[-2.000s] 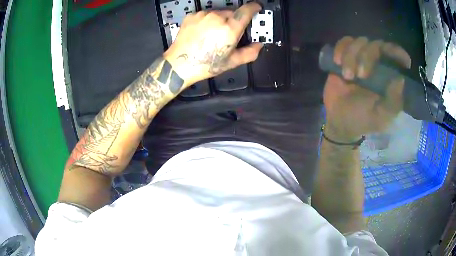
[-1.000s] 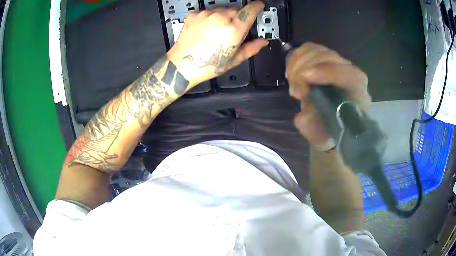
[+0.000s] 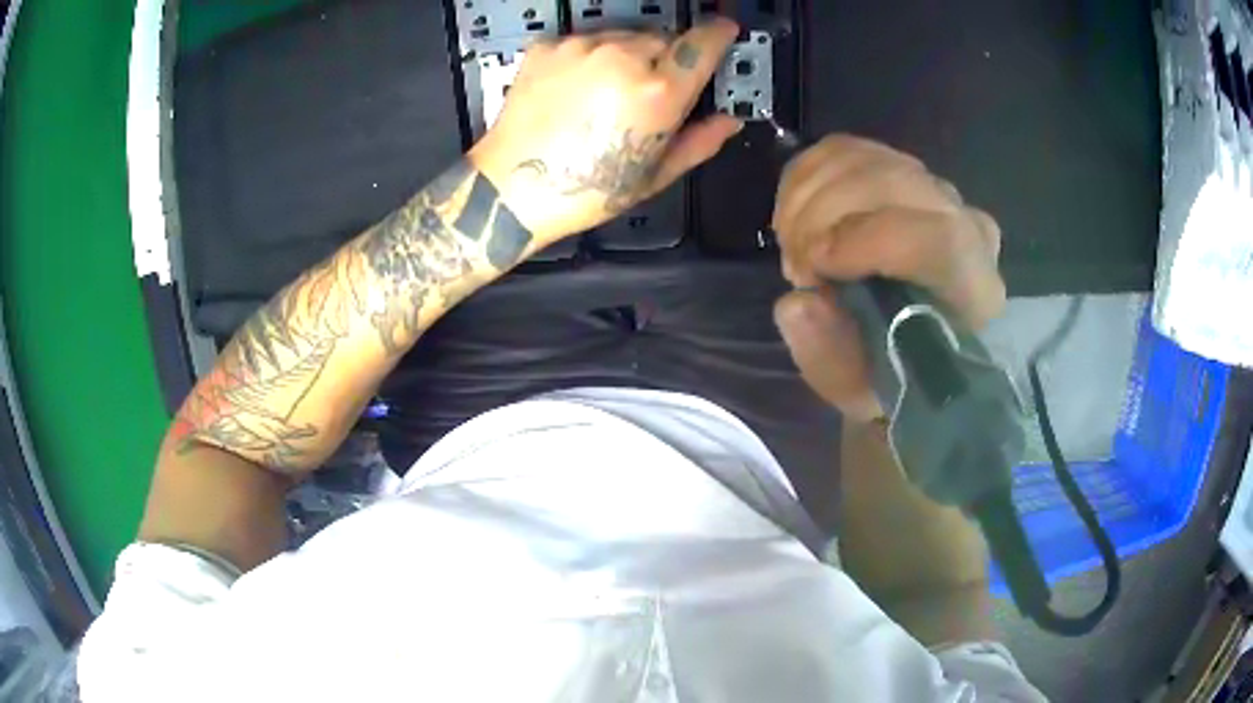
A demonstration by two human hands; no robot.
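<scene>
Several long black lock panels (image 3: 735,192) lie side by side on the black mat. A small silver mounting plate (image 3: 746,76) sits on the rightmost panel. My left hand (image 3: 605,117) lies over the panels, thumb and forefinger spread at the left edge of this plate; whether it grips it I cannot tell. My right hand (image 3: 886,247) is closed around the grey electric screwdriver (image 3: 955,419), its thin bit pointing to the plate's lower right corner. Another silver plate (image 3: 495,85) shows partly behind my left hand. A screw at the bit is too small to tell.
A blue plastic crate (image 3: 1168,440) stands at the lower right, with the screwdriver's cord looping near it. A green surface (image 3: 69,275) with a pale rail (image 3: 154,151) runs along the left. White plastic (image 3: 1209,261) lies at the right edge.
My right hand has brought the screwdriver from the right to the mounting plate's lower right corner, turning its bit toward it. My left hand has stayed nearly in place, shifting slightly right.
</scene>
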